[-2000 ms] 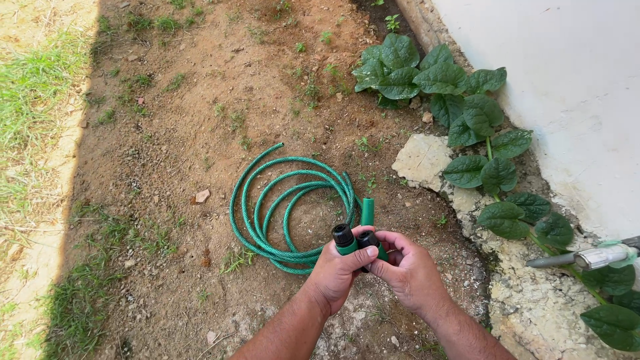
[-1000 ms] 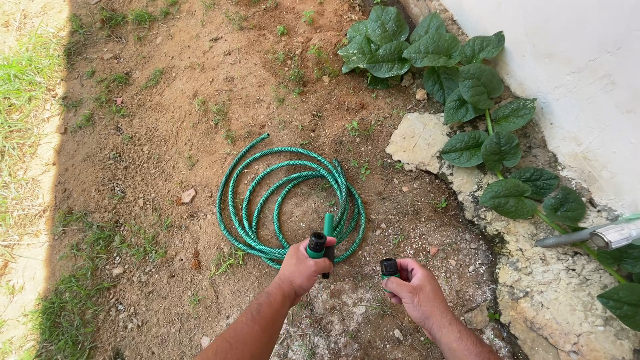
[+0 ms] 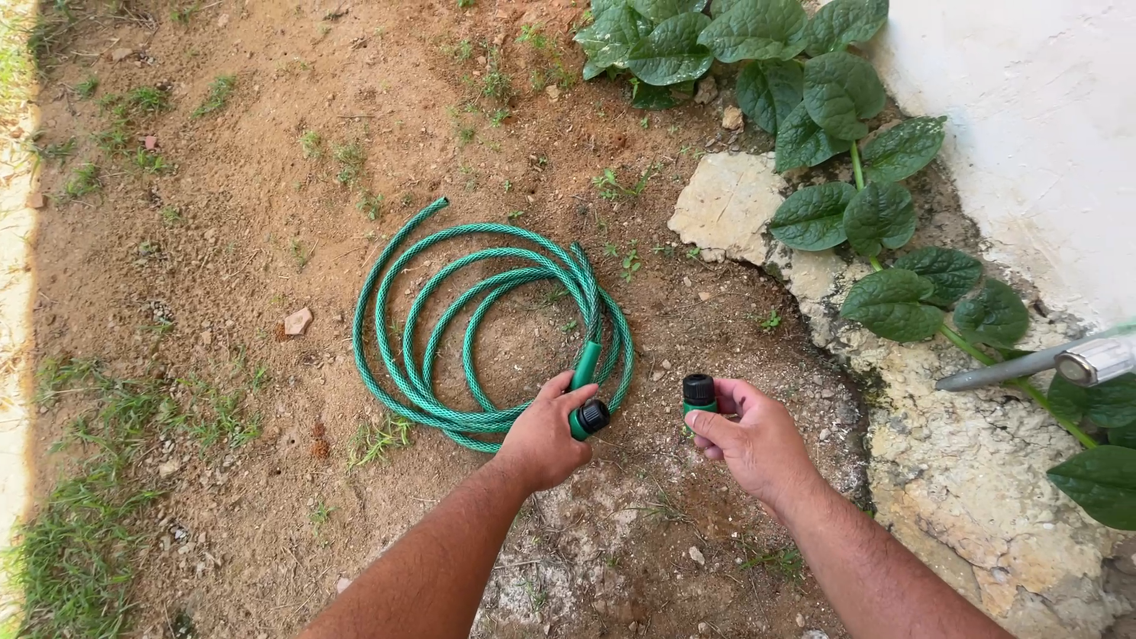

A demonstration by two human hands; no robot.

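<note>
My left hand (image 3: 548,437) is closed on a green fitting with a black ribbed collar (image 3: 592,414). It reaches the near right side of a coiled green braided garden hose (image 3: 417,326) lying on the soil. A plain green tube-like piece (image 3: 585,365) stands out just above my left fingers, over the coil; whether it belongs to the fitting cannot be told. My right hand (image 3: 751,435), apart to the right, pinches a small green hose connector (image 3: 698,401) with a black ribbed cap between thumb and fingers. One cut hose end (image 3: 440,203) points to the far side of the coil.
Along the right runs a white wall (image 3: 1021,133) with a broken concrete footing (image 3: 958,453). A leafy green vine (image 3: 879,217) trails over it. A grey metal rod (image 3: 1012,368) juts in at the right edge. A flat stone slab (image 3: 729,206) and grass tufts (image 3: 80,524) lie on the ground.
My hands, together two seconds ago, have moved apart. My left hand has come to the coil's near edge with its fitting; my right hand still holds the connector.
</note>
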